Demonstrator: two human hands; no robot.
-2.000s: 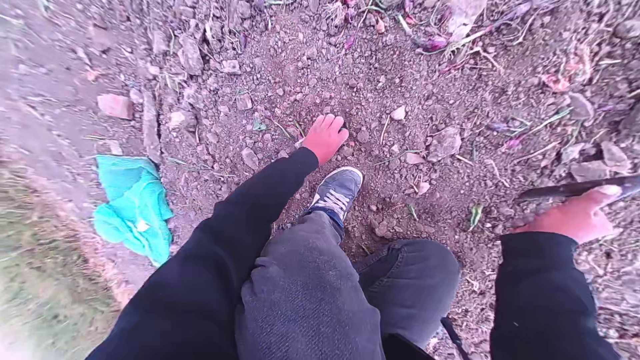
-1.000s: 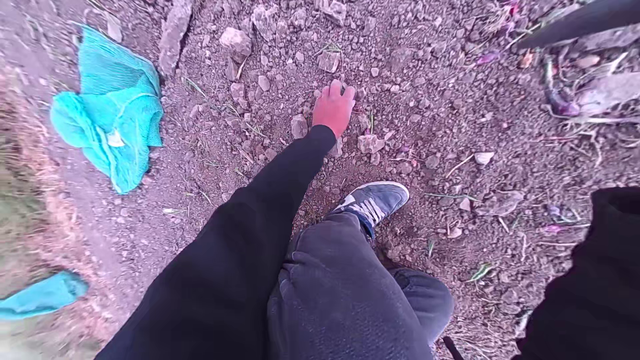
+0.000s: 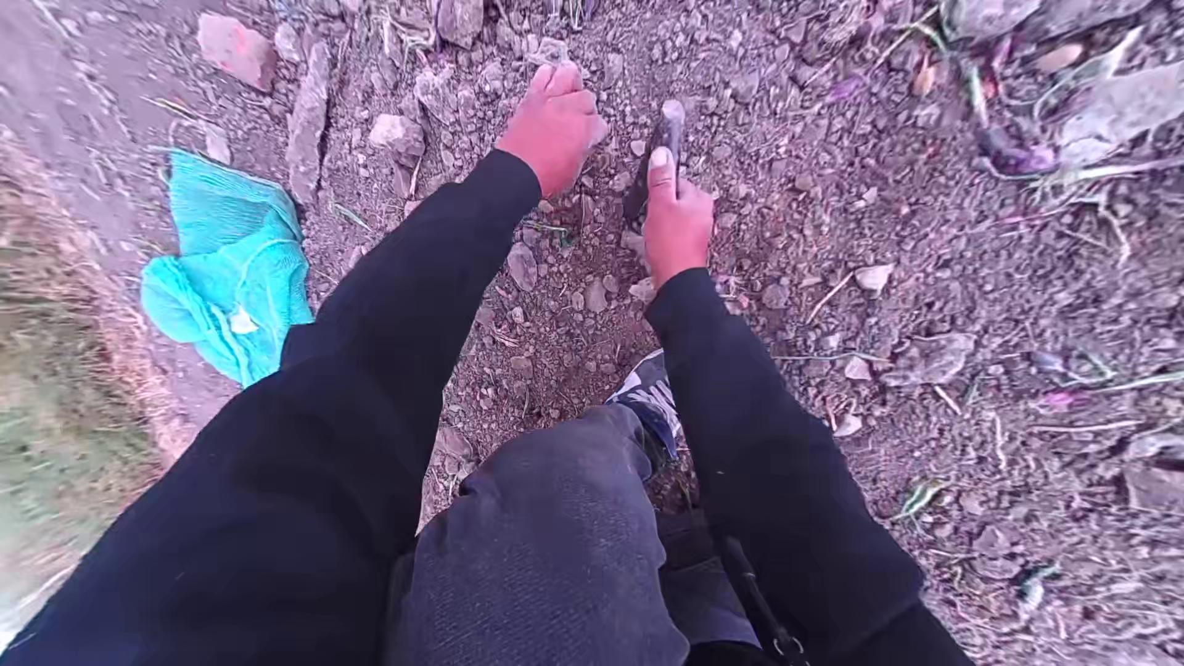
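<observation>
My left hand (image 3: 555, 129) is low over the stony soil at the upper middle, its fingers curled; whether something small is between them is hidden. Just right of it, my right hand (image 3: 677, 217) grips the handle of a hand tool (image 3: 672, 120), thumb laid along the top. The tool's dark lower part points down toward the ground between the two hands, and its working end is partly hidden, so its exact kind is unclear. Small stones and bits of green stem lie below my left hand.
A turquoise mesh sack (image 3: 240, 268) lies crumpled at the left. A reddish stone (image 3: 236, 51) and a long flat rock (image 3: 310, 120) are near it. Purple onion-like plants (image 3: 1017, 153) and larger rocks (image 3: 1128, 111) lie at the upper right. My shoe (image 3: 652, 398) is below my hands.
My right hand has come in from the right side with the tool and is now beside my left hand. The view has shifted.
</observation>
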